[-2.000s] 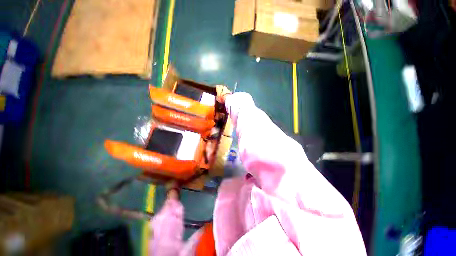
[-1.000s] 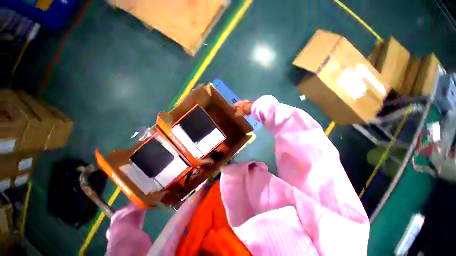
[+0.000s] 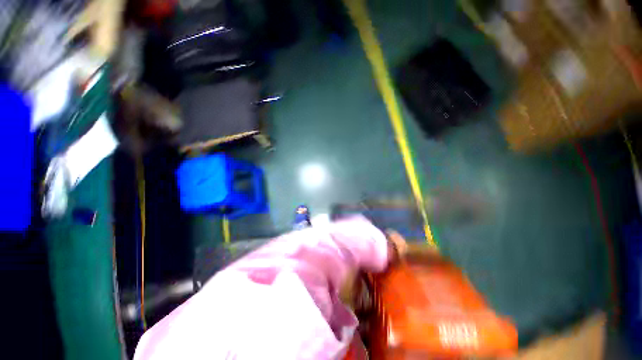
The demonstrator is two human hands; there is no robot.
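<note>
The frame is strongly blurred. An orange retail box (image 3: pixel 443 309) with white lettering on its side is at the bottom, right of centre. My left hand (image 3: pixel 398 244), at the end of a pink sleeve from the lower left, is at the upper left edge of the orange box; its fingers are too blurred to tell if they grip. A blurred dark bar, possibly the trolley handle (image 3: pixel 380 209), lies just beyond the hand. A strip of brown board shows at the bottom right. My right hand is not in view.
A green-topped bench (image 3: pixel 81 281) with papers runs down the left. A blue stool (image 3: pixel 222 184) stands beside it, with a grey-topped dark stack (image 3: pixel 218 109) behind. A black case (image 3: pixel 443 88) lies on the green floor beyond the yellow line. Brown cartons (image 3: pixel 577 91) are at the upper right.
The view has swung round: the bench is now on the left. My right hand has left the picture. The black devices in the open boxes no longer show; an orange side does.
</note>
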